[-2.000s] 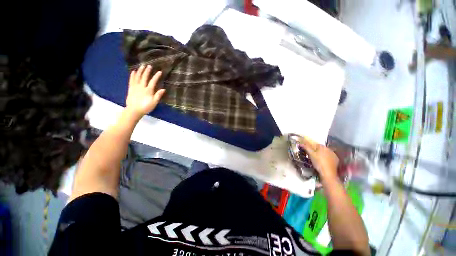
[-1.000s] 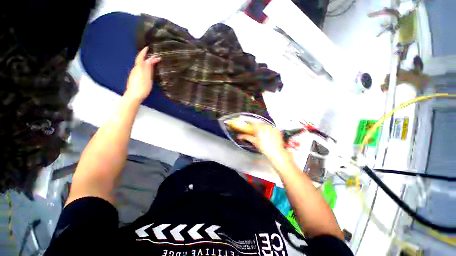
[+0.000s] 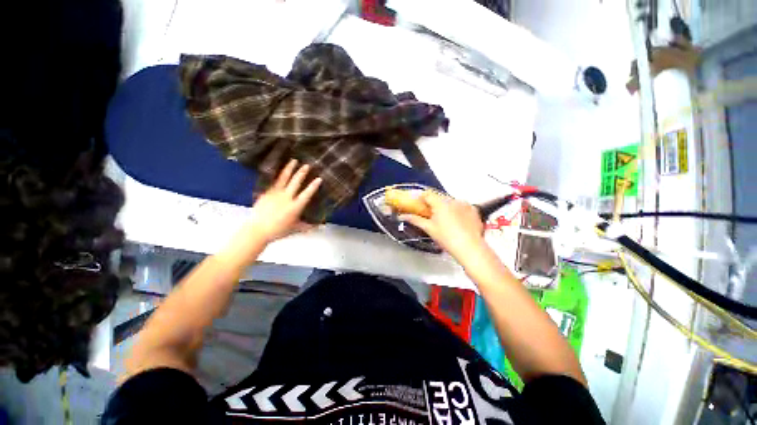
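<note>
A brown-black plaid garment (image 3: 290,112) lies bunched over the middle of the navy padded board (image 3: 158,133). A narrow dark strip (image 3: 419,159) hangs from the garment's right part. My left hand (image 3: 286,201) rests on the garment's lower edge, fingers apart; whether it pinches the cloth is hard to tell. My right hand (image 3: 444,217) is shut on the yellow handle of the steam iron (image 3: 397,224). The iron stands on the board's right end, its tip pointing left, beside the garment.
The board lies on a white table (image 3: 490,133). A dark plaid heap (image 3: 58,249) is at the left. A metal iron rest (image 3: 538,249) is at the table's right edge. Black and yellow lines (image 3: 664,266) run from the right. A green bag (image 3: 568,307) and red item (image 3: 451,305) are below.
The iron has moved from the table's right edge onto the board. My left hand has moved right and down along the cloth. The garment's lower part is now folded and bunched differently.
</note>
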